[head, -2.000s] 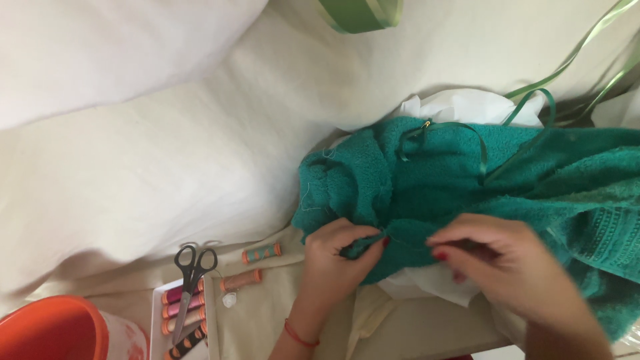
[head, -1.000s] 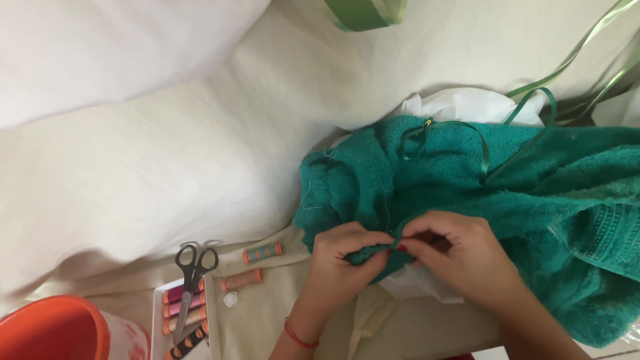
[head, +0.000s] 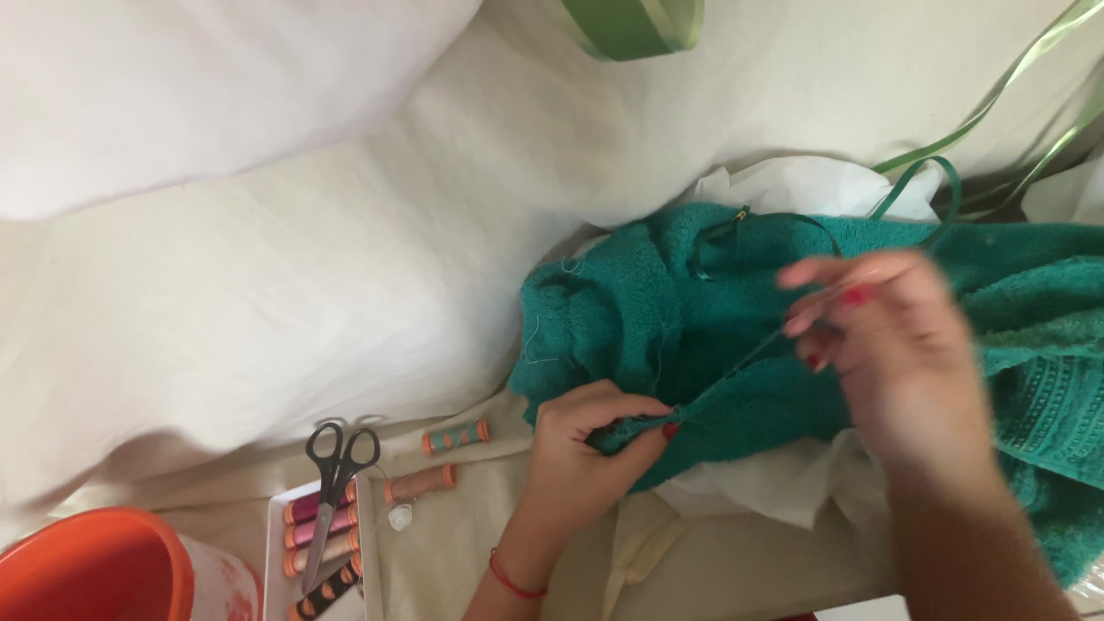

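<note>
A teal terry towel [head: 742, 328] lies bunched across the right half. My left hand [head: 595, 440], with a red cord at its wrist, pinches the towel's folded edge between thumb and fingers. Up and to the right of it, my right hand [head: 880, 336], blurred, has its thumb and fingers close together on a thin thread [head: 755, 352], which runs taut down to the pinched edge. Whether there is a needle in these fingers I cannot tell. A dark green ribbon [head: 798, 217] with a small gold-coloured pin or clasp [head: 742, 214] lies on the towel. Loose thread ends rest on the cloth.
Black-handled scissors [head: 332, 492] lie over thread spools in a white tray [head: 274, 552]. A teal spool [head: 455, 437] and a tan spool [head: 420, 483] are beside it. An orange-rimmed bucket [head: 181, 561] stands lower left. Cream fabric [head: 388, 285] spreads behind; light green ribbon [head: 634, 30] is at the top.
My right hand was at the towel's edge beside my left hand one second ago; it has moved up and right, drawing the thread taut. My left hand still pinches the edge.
</note>
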